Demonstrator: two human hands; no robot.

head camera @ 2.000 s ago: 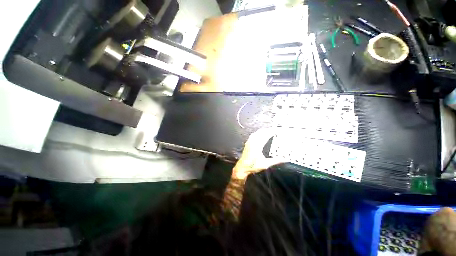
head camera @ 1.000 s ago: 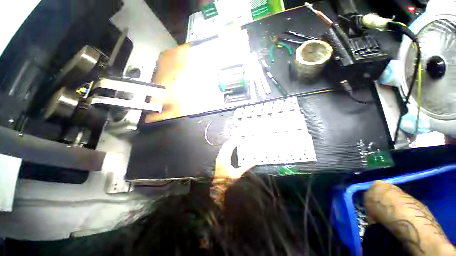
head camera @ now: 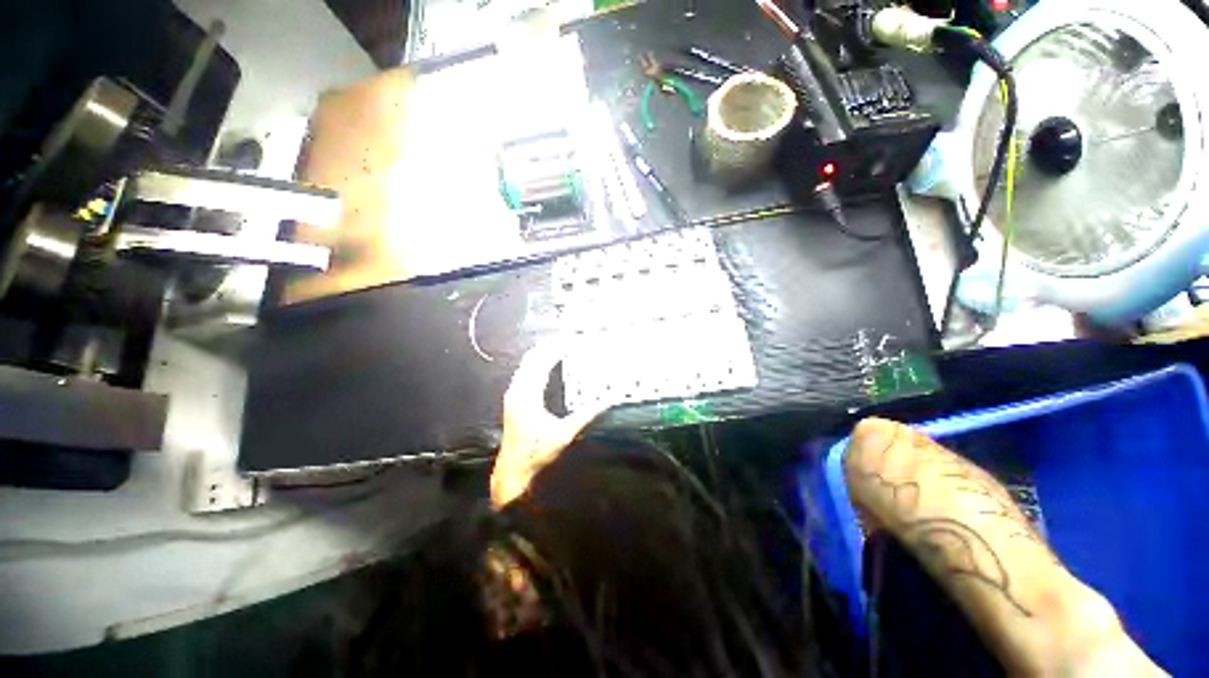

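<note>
White circuit board panels [head camera: 650, 311] with rows of small parts lie side by side on the black mat. My left hand [head camera: 533, 417] is at the left end of the nearest panel, thumb and fingers around its edge. Glare washes out detail there, and hair covers the wrist. My right hand [head camera: 921, 497] reaches over the near left rim of the blue bin [head camera: 829, 530]. Its fingers are hidden or cannot be made out. Some small parts show dimly inside the bin behind it.
Machine rails [head camera: 239, 225] stand at left. Behind the mat are paper sheets [head camera: 451, 172], a green-framed fixture [head camera: 541, 183], green-handled cutters [head camera: 670, 93], a beige roll [head camera: 750, 119] and a black station [head camera: 862, 152]. A fan [head camera: 1087, 146] stands right. Green boards [head camera: 904, 376] lie at the mat edge.
The view has swung right, showing more fan and bin. The nearest panel has turned from slanted to lined up against the others. My right hand has moved towards the bin's left rim.
</note>
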